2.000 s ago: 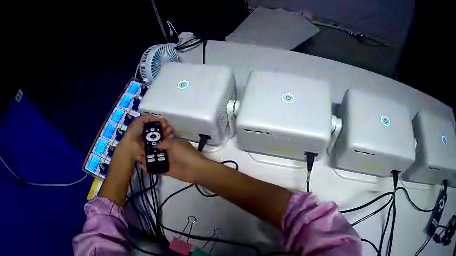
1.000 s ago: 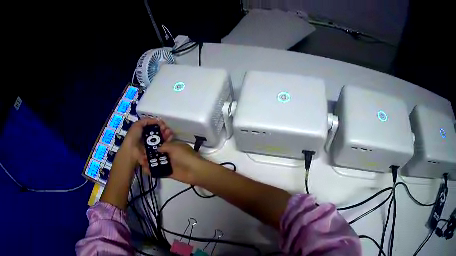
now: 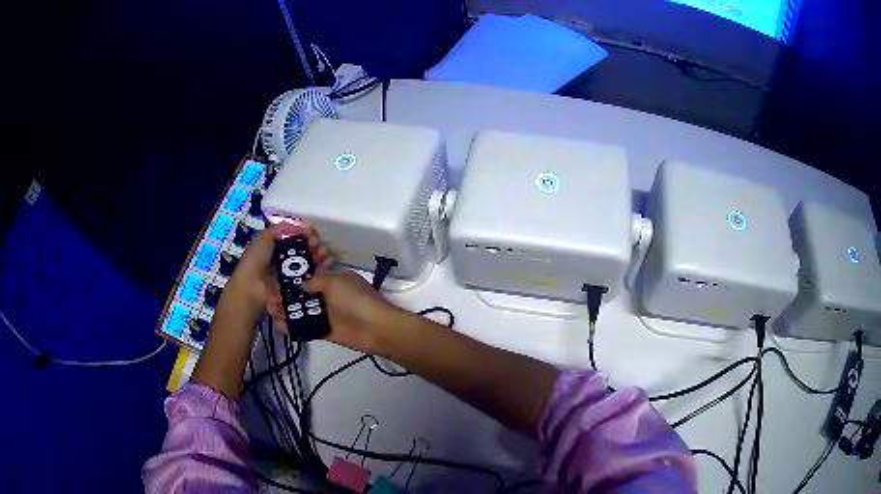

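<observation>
A black remote control (image 3: 302,297) with a pale ring is held upright at the front left corner of the leftmost white projector unit (image 3: 362,188). My left hand (image 3: 259,265) holds its upper left side. My right hand (image 3: 346,307) is at its right side, with the thumb on the buttons. Pinkish light shows at the remote's top end. More white units (image 3: 541,217) stand to the right, each with a glowing ring on top and a black power lead (image 3: 594,309) in its near side.
A strip of lit blue displays (image 3: 208,256) is at left, a small fan (image 3: 295,121) behind it. Black cables (image 3: 280,405), a pink clip (image 3: 349,474) and a teal clip (image 3: 386,484) lie in front. A pale sheet (image 3: 517,53) and a bright screen (image 3: 739,14) are behind.
The background has turned brighter and bluer, and a lit screen shows at top right. Pinkish light has appeared at the remote's top. Both hands keep the same hold.
</observation>
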